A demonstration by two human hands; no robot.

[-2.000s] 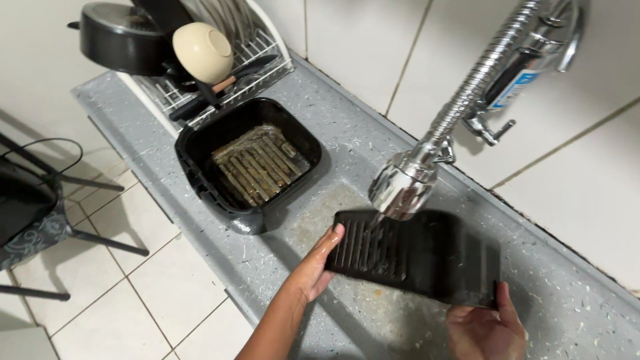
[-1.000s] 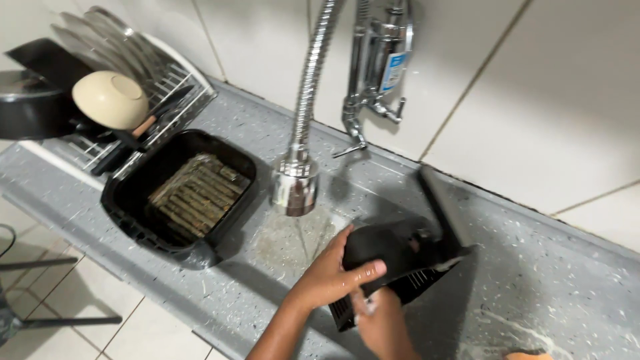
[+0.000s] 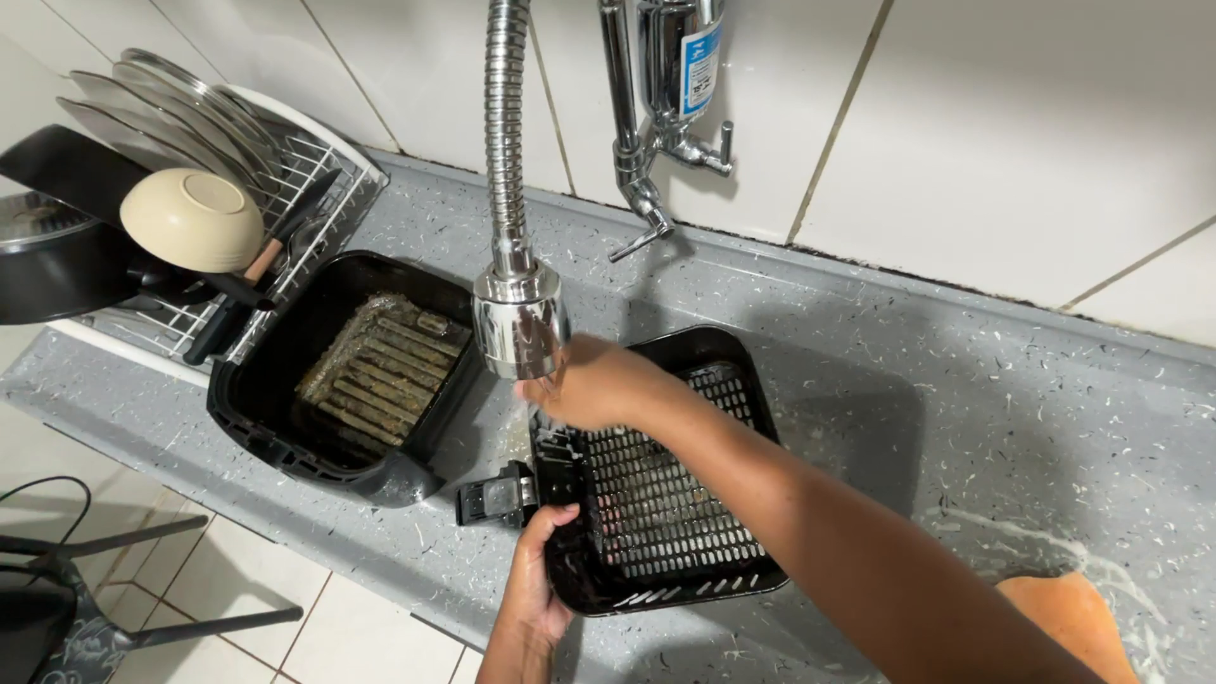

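Note:
A black air fryer basket [image 3: 665, 475] with a perforated bottom is tilted over the grey sink, its inside facing me. My left hand [image 3: 543, 570] grips its near left edge, thumb on the rim beside the handle [image 3: 494, 496]. My right hand [image 3: 594, 385] is under the chrome faucet head [image 3: 521, 318], at the basket's upper left side, fingers partly hidden behind the faucet; whether it holds anything cannot be told. To the left stands the black air fryer drawer [image 3: 237, 399], with a greasy brown residue on its ribbed bottom.
A white dish rack [image 3: 323, 157] at the back left holds glass lids, a beige bowl [image 3: 193, 220], a black pot [image 3: 57, 261] and utensils. A chrome tap with a filter [image 3: 665, 104] is on the tiled wall. An orange cloth [image 3: 1073, 617] lies at the lower right; a chair [image 3: 85, 608] stands lower left.
The basket has been turned so its perforated inside faces me. My right hand has moved up to the faucet head, while my left hand now grips the basket's near left edge.

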